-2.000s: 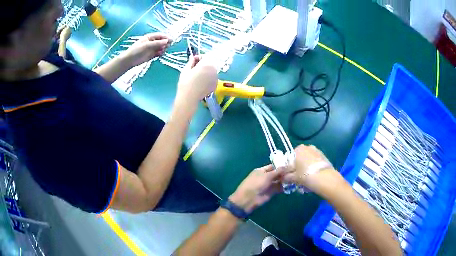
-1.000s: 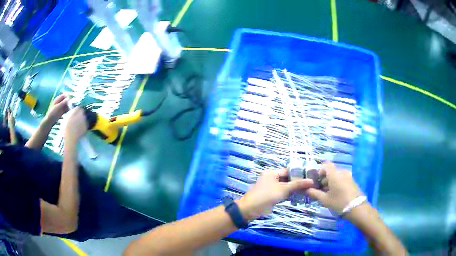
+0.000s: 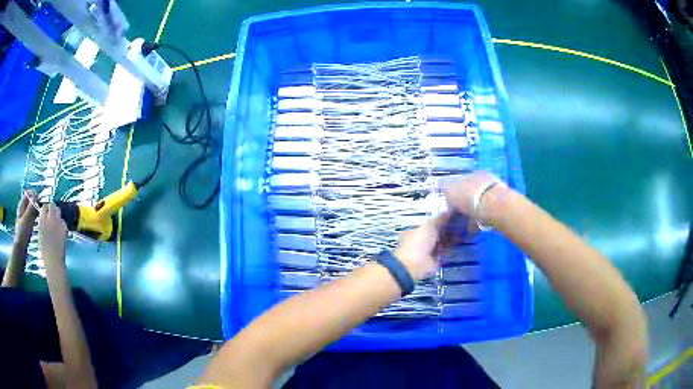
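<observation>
The large blue tote (image 3: pixel 507 251) stands in front of me, its wired units (image 3: pixel 295 162) laid in two columns with white wires (image 3: pixel 365 152) running between them. My left hand (image 3: pixel 422 249) is over the right-centre of the tote, its fingers close to my right hand. My right hand (image 3: pixel 465 196) is blurred above the right column. A small pale part and dark shapes show between the hands, but what each hand grips is hidden and blurred.
At left, a co-worker's hands (image 3: pixel 47 220) are beside a yellow heat gun (image 3: pixel 99 218) and rows of white wires (image 3: pixel 64 167). A black cord (image 3: pixel 199 144) lies coiled left of the tote. White uprights (image 3: pixel 129 45) and a white box stand at the upper left.
My view has turned right and now centres on the tote. My hands have moved from the bench to over the tote's right column. The wires hanging between my hands no longer show clearly.
</observation>
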